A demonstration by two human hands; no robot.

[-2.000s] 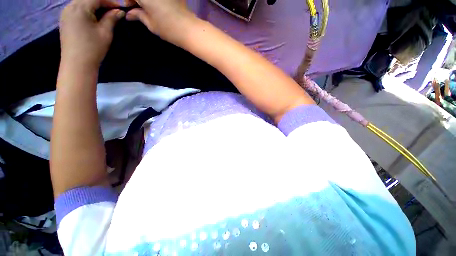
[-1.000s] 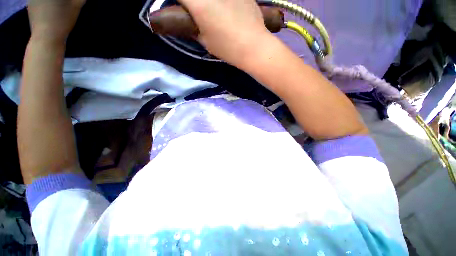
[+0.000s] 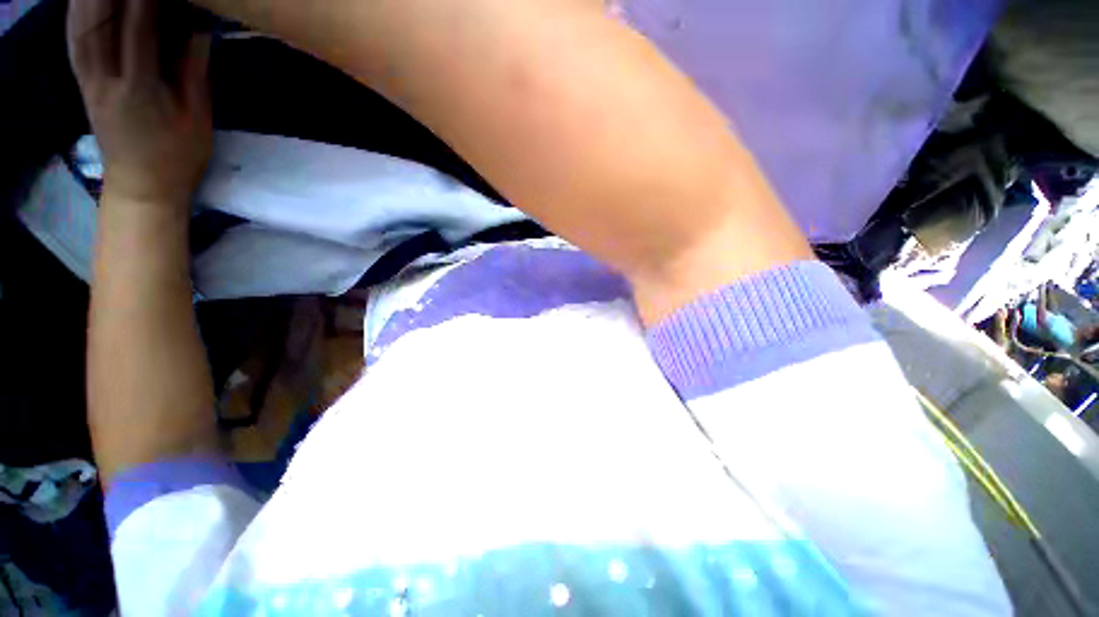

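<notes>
The black garment (image 3: 313, 103) lies across the near edge of the table, and its pale lining (image 3: 325, 193) hangs down towards me with thin dark strips on it. My left hand (image 3: 147, 109) lies on the black cloth at the upper left, fingers pointing away from me; whether it pinches the cloth cannot be told. My right forearm crosses the top of the view to the upper left, and my right hand is beyond the top edge. The iron is not in view.
The purple table cover (image 3: 807, 109) spans the upper right. Yellow hoses (image 3: 982, 470) run down over a grey surface (image 3: 952, 362) at the right. Piles of cloth and oddments (image 3: 1024, 253) lie at the far right. Dark cloth lies at the lower left.
My right hand, on the iron a second ago, has moved up and left out of view, and the iron has left view. My left hand is lower in view, on the black cloth.
</notes>
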